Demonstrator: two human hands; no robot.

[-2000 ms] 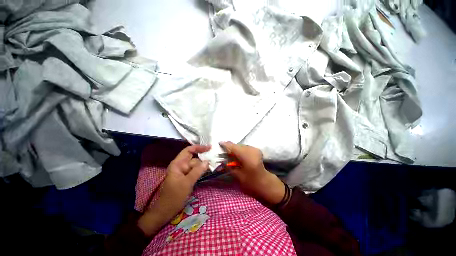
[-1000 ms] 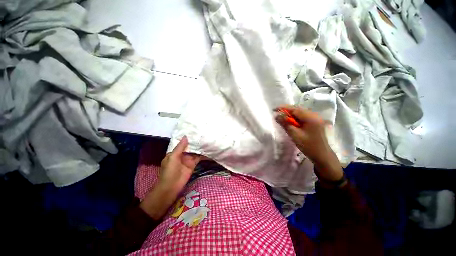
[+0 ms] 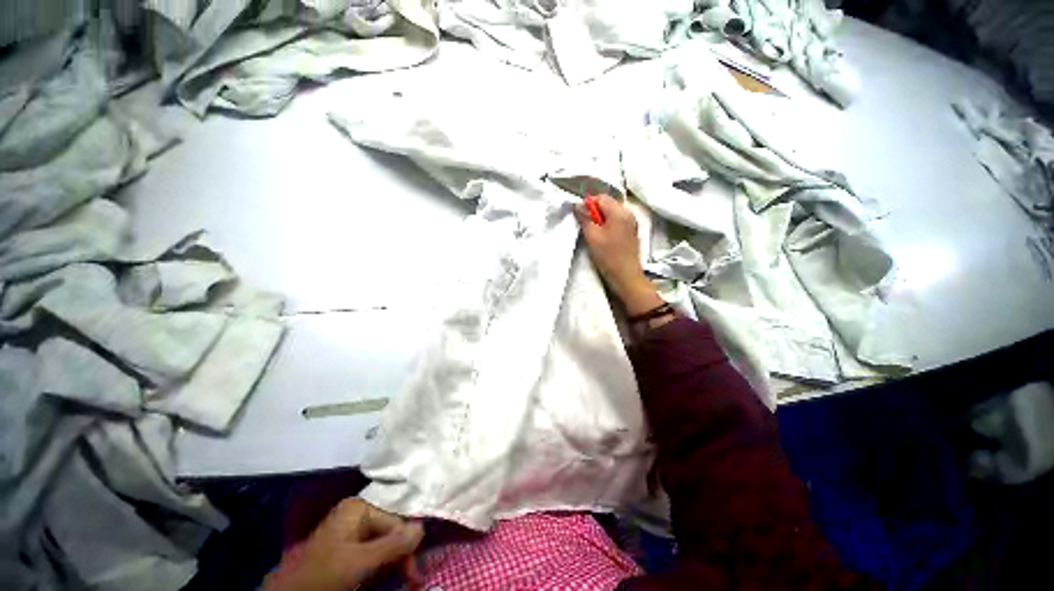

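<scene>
A pale grey-white garment (image 3: 497, 335) lies spread over the table edge and down onto the lap. My left hand (image 3: 353, 543) pinches its lower left corner near the bottom of the view. My right hand (image 3: 613, 237) is reached forward onto the upper part of the garment, with its fingers closed at the cloth. The orange-red grip of the thread snips (image 3: 594, 209) shows in my right hand; the blades are hidden. Whether the right fingers also grip the cloth is hard to tell.
Heaps of similar pale garments lie at the left (image 3: 104, 381), along the far side (image 3: 312, 58) and at the right (image 3: 798, 254) of the white table (image 3: 324, 260). A pink checked apron (image 3: 520, 556) covers the lap. Blue material (image 3: 896, 473) shows below the table edge at the right.
My right hand has moved forward to the garment's upper part, and the garment now stretches away from me. My left hand appears lower at its bottom edge. The view has tilted up.
</scene>
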